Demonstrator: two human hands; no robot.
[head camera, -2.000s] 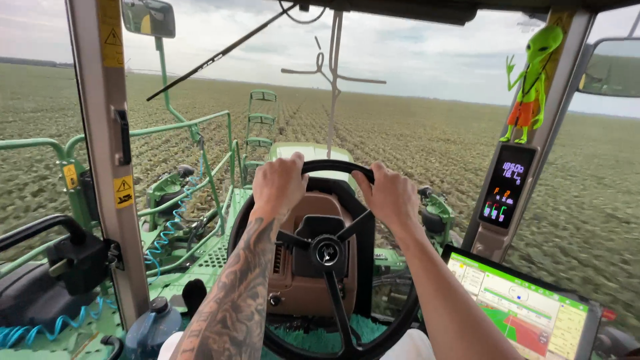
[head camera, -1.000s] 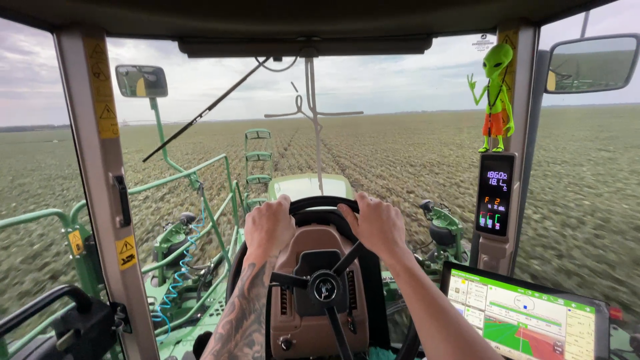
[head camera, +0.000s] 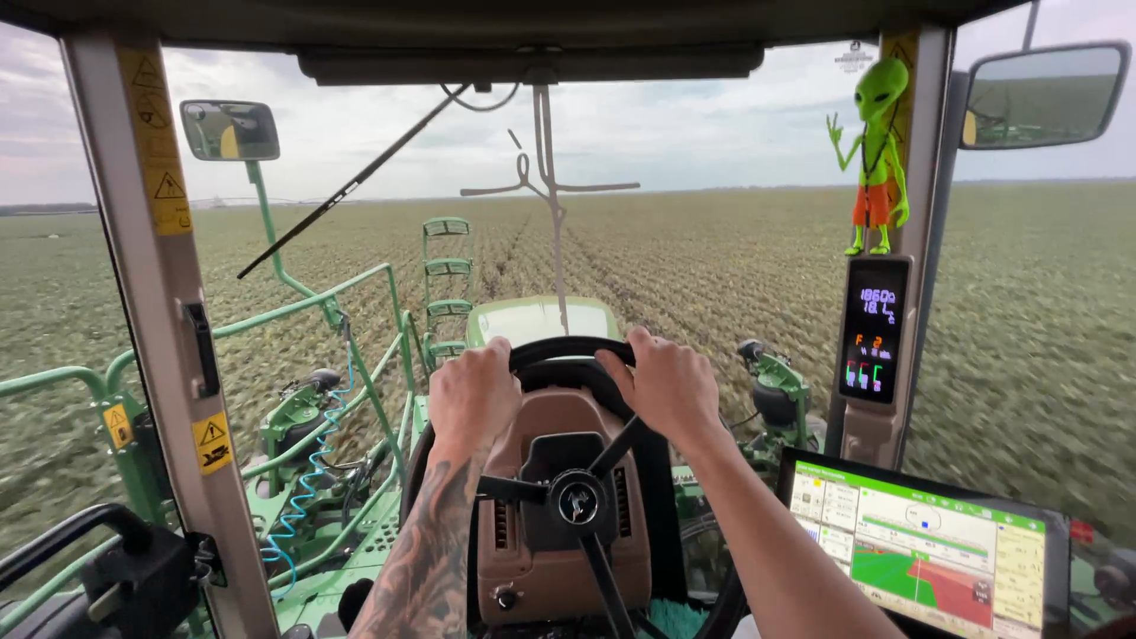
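Observation:
Both hands are on the black steering wheel (head camera: 568, 348) of a farm machine's cab. My left hand (head camera: 475, 397) grips the rim at its upper left, and the tattooed left forearm reaches up from below. At the upper right of the rim, my right hand (head camera: 664, 383) is closed round it, thumb along the top. The wheel's hub (head camera: 579, 506) carries a leaping-deer emblem, with dark spokes running out from it. Behind it stands a brown steering column (head camera: 568, 417). The fingertips beyond the rim are mostly hidden.
A lit display (head camera: 923, 541) stands at lower right, below a narrow readout (head camera: 874, 330) and a green alien figure (head camera: 877, 160). Green railings (head camera: 302, 302) and a ladder (head camera: 448, 266) are outside at left. Crop rows (head camera: 710, 257) stretch ahead of the pale hood (head camera: 550, 318); mirrors (head camera: 229, 130) flank the cab.
Both hands stay on the upper rim. The view has shifted since two seconds ago, showing more of the cab's roof edge and right mirror.

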